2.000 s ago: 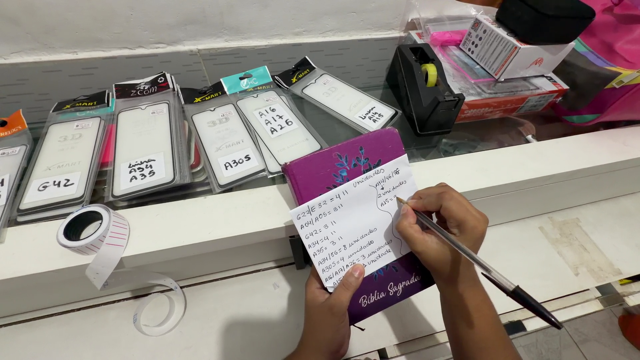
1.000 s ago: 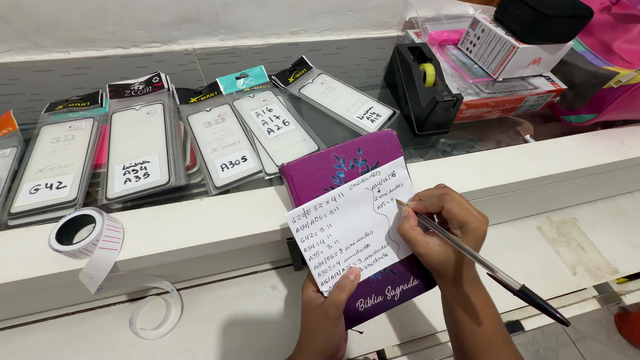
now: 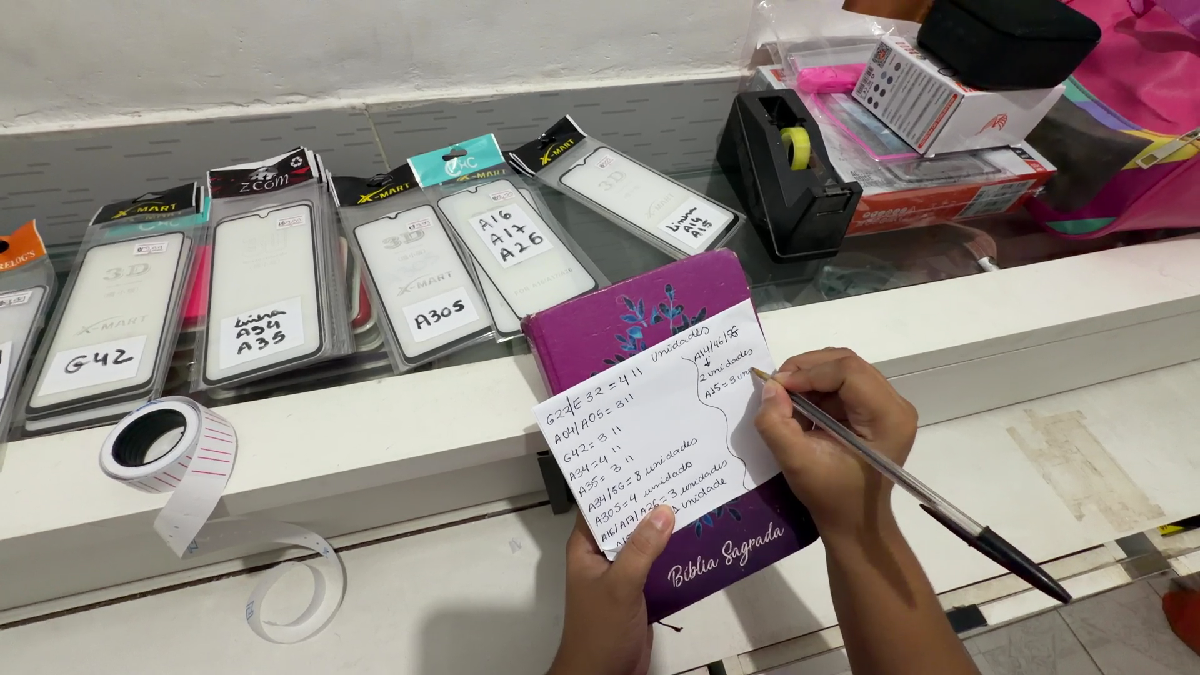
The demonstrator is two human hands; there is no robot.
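My right hand [image 3: 834, 422] grips a clear ballpoint pen [image 3: 891, 469] with a black cap on its rear end; the tip touches the upper right of a white paper [image 3: 647, 441] bearing handwritten lines. Under the paper lies a purple hardcover Bible [image 3: 637, 319] with a blue leaf pattern, tilted against the counter's edge. My left hand [image 3: 619, 581] holds the lower end of book and paper together, its thumb over the paper's bottom corner. Beyond the book are packaged phone screen protectors [image 3: 417, 281] with handwritten labels.
A roll of label tape [image 3: 169, 445] stands at the white ledge's left, its loose strip [image 3: 300, 600] curling down. A black tape dispenser [image 3: 787, 178] is behind the book. To its right are stacked boxes [image 3: 956, 94], a black case [image 3: 1008, 37] and a pink bag [image 3: 1125, 122].
New handwriting has appeared at the end of the last line in the paper's right column, by the pen tip. Both hands keep their hold.
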